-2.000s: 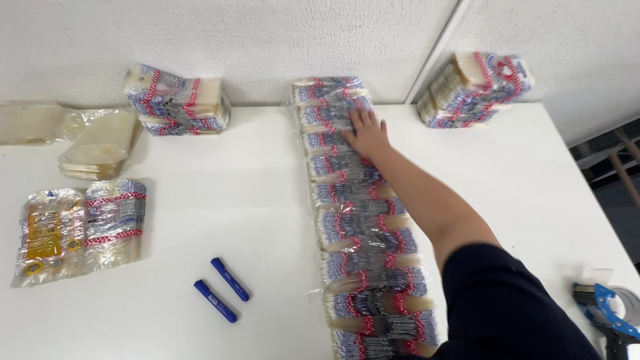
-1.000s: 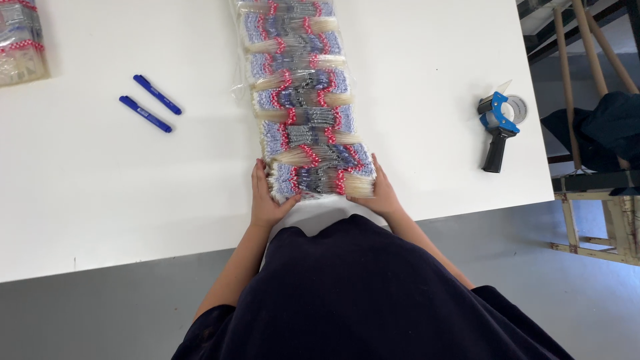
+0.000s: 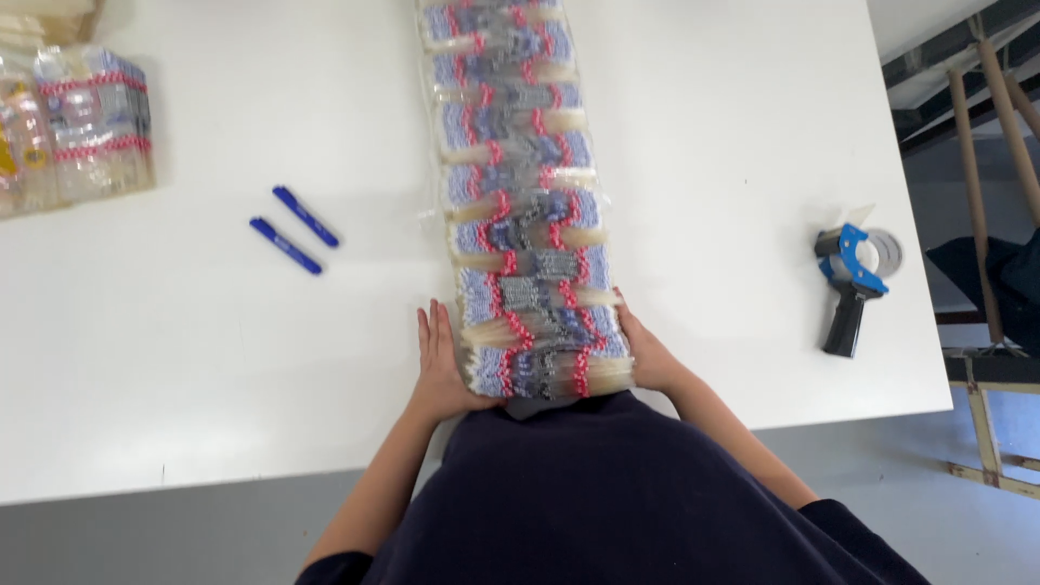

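Note:
A long row of printed plastic packets [image 3: 528,219], stacked on edge in a clear plastic bag, runs from the top of the view down to the front edge of the white table [image 3: 699,268]. At its near end, my left hand [image 3: 443,378] lies along the left side, fingers pointing away and thumb under the end. My right hand [image 3: 646,349] presses on the right side of the same end, its fingers partly hidden by the packets. Between them the two hands hold the near end of the row against the front of my dark shirt.
Two blue marker pens [image 3: 286,245] lie left of the row. A blue and black tape dispenser [image 3: 851,280] with clear tape is at the right. More printed plastic packets [image 3: 101,122] are at the far left. Beyond the table's right edge stands a frame with poles [image 3: 975,195].
Two seconds ago one hand lay on top of the row near its far end; now both hands are at the near end. Since one second ago they have kept hold there.

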